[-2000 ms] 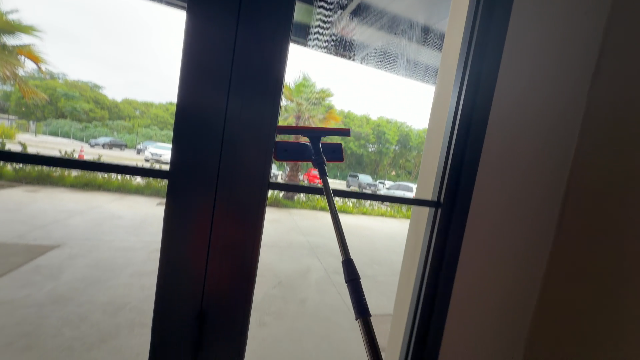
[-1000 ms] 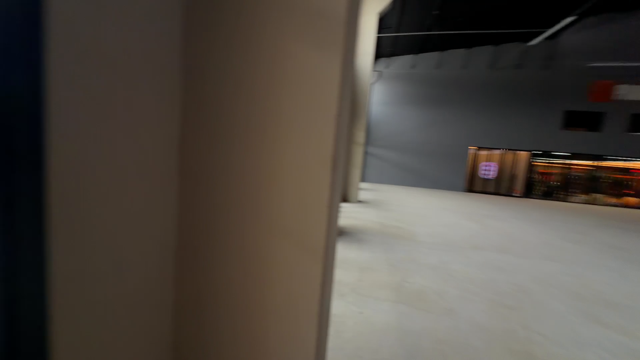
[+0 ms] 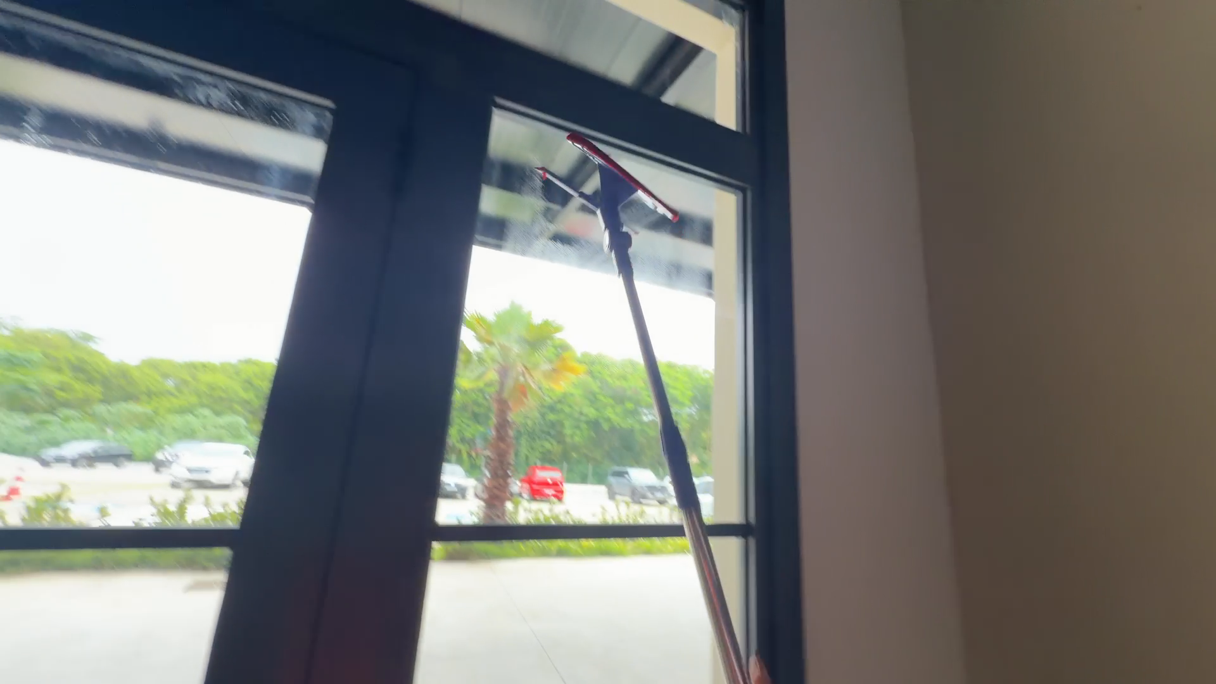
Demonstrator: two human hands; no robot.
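Observation:
A window squeegee (image 3: 622,180) with a red-edged blade is raised near the top of the right glass pane (image 3: 589,313). A second, thinner red-tipped bar sticks out to the left of its head. Its metal telescopic pole (image 3: 708,579), with a dark collar partway along, slants down to the bottom edge of the view. There a small bit of a hand, apparently my right hand (image 3: 758,671), shows against the pole; most of it is cut off. My left hand is out of view. Whitish streaks mark the upper glass around the squeegee head.
Dark frame posts (image 3: 332,380) divide this pane from another glass pane (image 3: 142,285) on the left, which has whitish marks along its top. A dark crossbar (image 3: 589,533) runs low across the right pane. A plain wall (image 3: 1045,332) stands at the right. Parked cars and a palm lie beyond the glass.
The squeegee head is now near the pane's top; two seconds ago it was just above the low crossbar. The view swung away to a wall and large interior, then back to the window.

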